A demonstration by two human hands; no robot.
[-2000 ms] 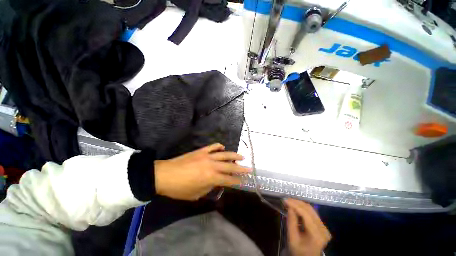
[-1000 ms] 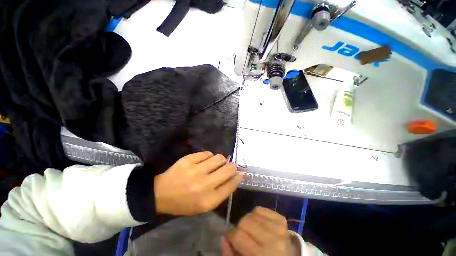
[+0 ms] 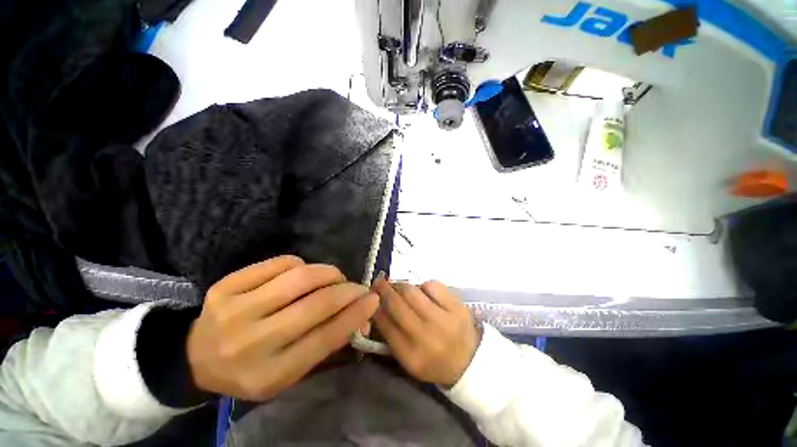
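Note:
A dark garment panel (image 3: 262,175) lies on the white machine table, its corner at the needle area of the Jack machine (image 3: 406,87). A whitish narrow tape (image 3: 382,223) runs along the panel's right edge, from near the needle down to my hands. My left hand (image 3: 284,327) lies on the panel's lower edge, fingertips pinching the cloth edge and tape. My right hand (image 3: 428,330) is against the left fingertips and grips the tape, whose lower end curls below the fingers. The exact pinch points are partly hidden.
Dark cloth (image 3: 79,157) is heaped at left. A dark strip (image 3: 251,19) lies at the back. A phone (image 3: 516,131) and a white-green tube (image 3: 605,148) lie right of the needle. An orange block (image 3: 758,183) and dark cloth (image 3: 769,262) are at far right. The ruler-marked edge (image 3: 603,319) runs in front.
My right hand has moved up from below the table edge to meet my left hand. The tape now lies straight along the cloth edge. The view has shifted, with the machine higher in it.

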